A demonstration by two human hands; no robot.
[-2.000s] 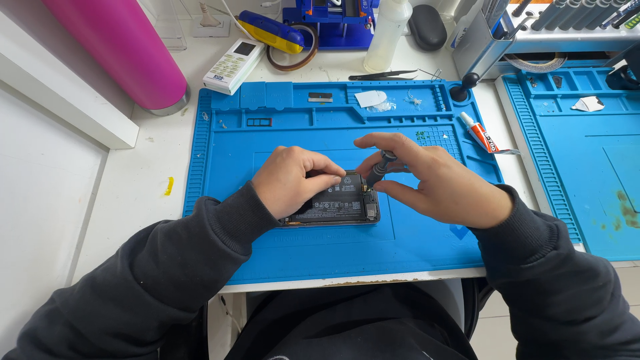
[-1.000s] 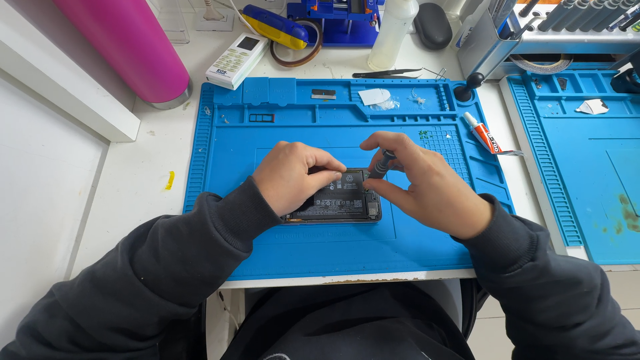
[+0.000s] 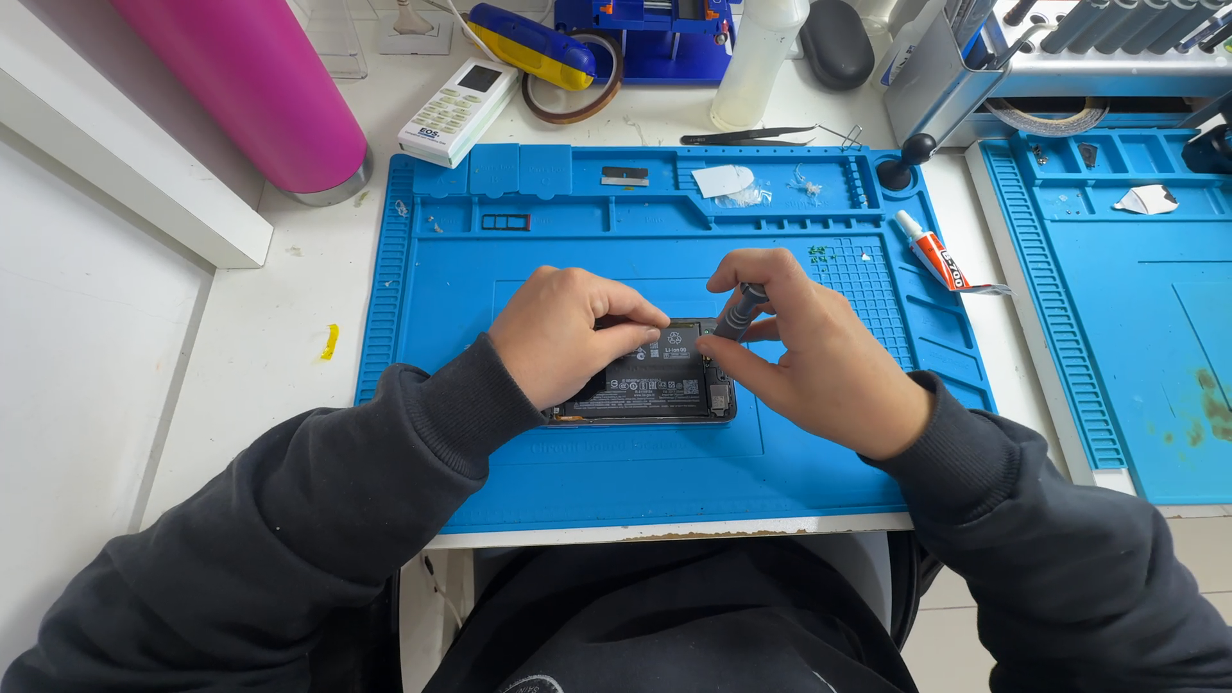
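Observation:
An opened smartphone (image 3: 717,402) lies on a blue silicone repair mat (image 3: 616,481), its black battery (image 3: 659,371) exposed. My left hand (image 3: 568,337) rests over the phone's left part, thumb and index fingertip nearly together at its upper edge; whether they pinch something small is not clear. A small dark grey precision screwdriver (image 3: 740,312) stands tilted at the phone's right end, in the fingers of my right hand (image 3: 808,346). Its tip is hidden behind the thumb. My left hand covers the phone's left end.
Along the mat's far side are a blade (image 3: 625,176), black tweezers (image 3: 746,137) and a glue tube (image 3: 934,252). Behind stand a remote control (image 3: 457,112), a tape roll (image 3: 575,117) and a clear bottle (image 3: 756,67). A pink bottle (image 3: 260,87) is at left, a second mat (image 3: 1155,289) at right.
Over the last second both hands keep nearly the same place at the phone. The fingers of my right hand have shifted slightly around the screwdriver.

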